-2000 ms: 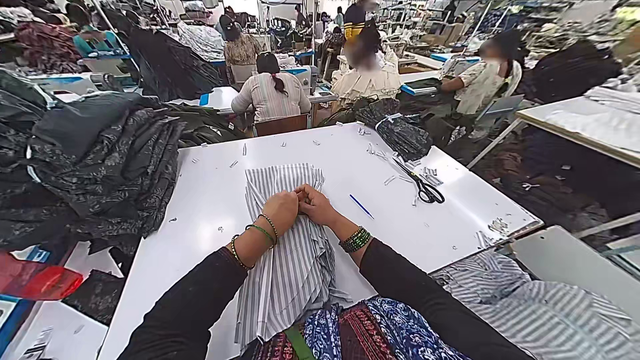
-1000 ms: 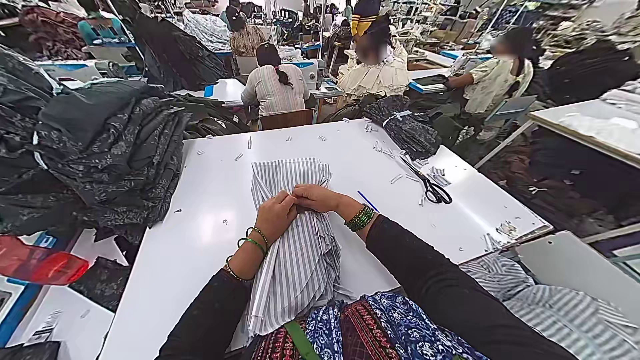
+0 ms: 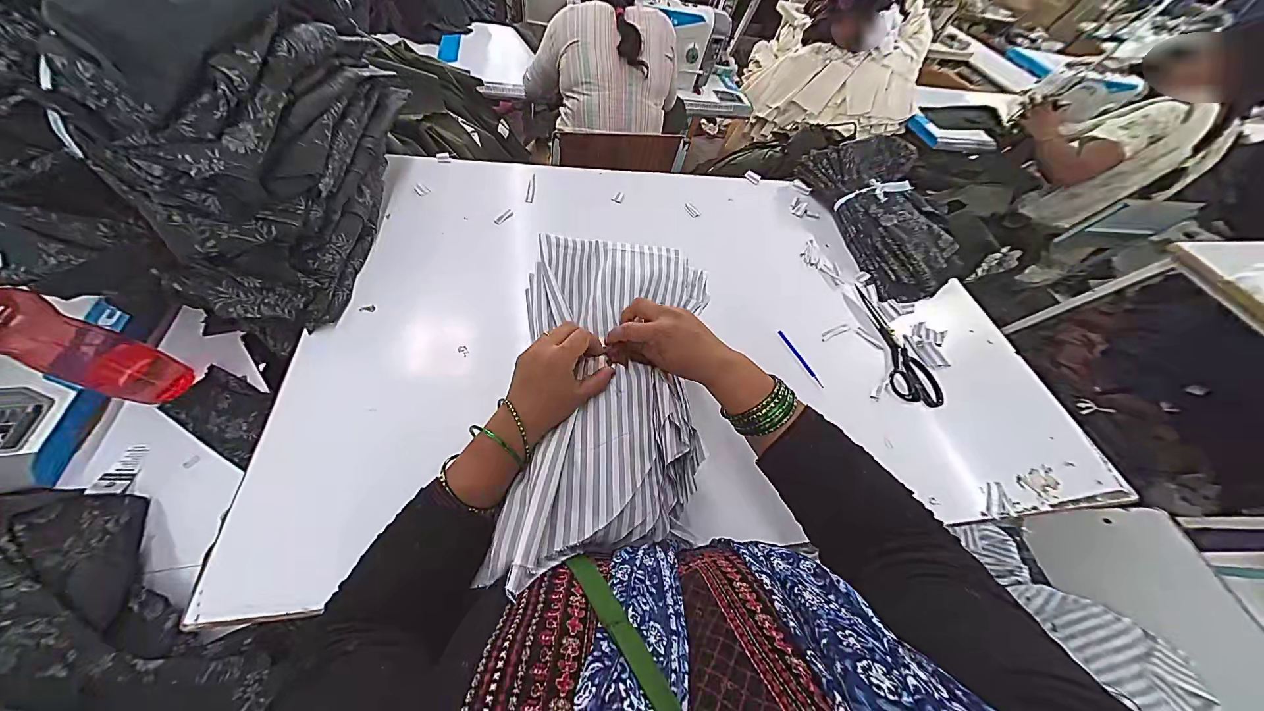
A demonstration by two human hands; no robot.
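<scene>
A bundle of striped grey-and-white fabric pieces (image 3: 612, 464) lies on the white tabletop (image 3: 346, 474) before me, its near end reaching the table's front edge. On top of the bundle are both my hands, with fingertips together at its middle. My left hand (image 3: 556, 380) pinches at the cloth with thumb and forefinger. My right hand (image 3: 676, 346) has its fingers closed at the same spot; what lies between the fingertips is too small to make out. A blue pen (image 3: 800, 357) and black-handled scissors (image 3: 908, 370) lie to the right.
Dark printed garments (image 3: 227, 158) are heaped at the left, above a red plastic bottle (image 3: 94, 346). A tied dark fabric bundle (image 3: 879, 217) sits at the far right corner. Striped scraps (image 3: 829, 262) are scattered about. Seated people work beyond the table; more striped cloth (image 3: 1106, 632) is at lower right.
My view has tilted down towards the table. Both hands stay together on the striped bundle; the right hand's fingers have shifted at the pinched spot.
</scene>
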